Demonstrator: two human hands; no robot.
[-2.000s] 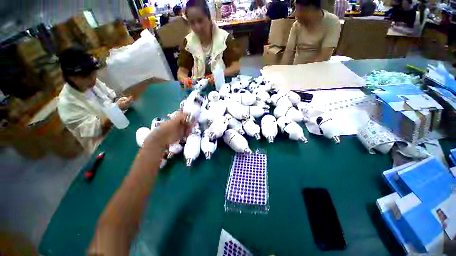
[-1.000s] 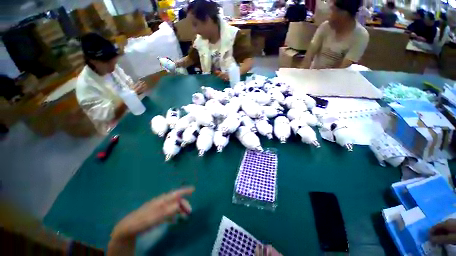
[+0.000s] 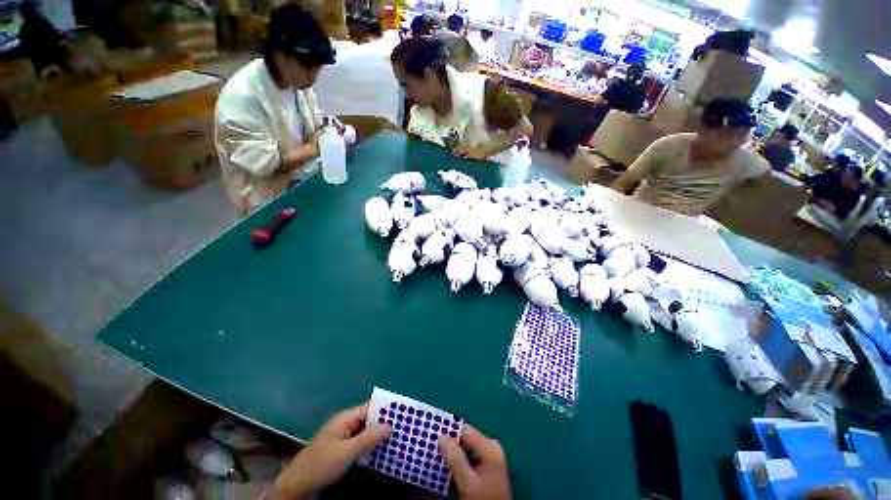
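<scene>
A white sticker sheet (image 3: 415, 444) with rows of purple dots is at the bottom centre, above the table's near edge. My left hand (image 3: 332, 451) holds its left side, with the thumb on the dots. My right hand (image 3: 476, 463) holds its right side. A heap of white bulb cameras (image 3: 518, 229) lies on the green table (image 3: 293, 322) beyond my hands. A clear bag of purple sticker sheets (image 3: 544, 354) lies flat between the heap and my right hand.
A black smartphone (image 3: 655, 449) and blue boxes (image 3: 816, 451) lie at right. A screwdriver (image 3: 274, 227) is at the left edge. Squeeze bottles (image 3: 333, 154) stand near people opposite. A pale cardboard sheet (image 3: 669, 232) lies at the far side. White bulbs (image 3: 217, 457) sit below the table edge at lower left.
The view has turned left. My left hand was at the heap, drew back empty, and now grips the sheet. My right hand and the sheet have come further into view.
</scene>
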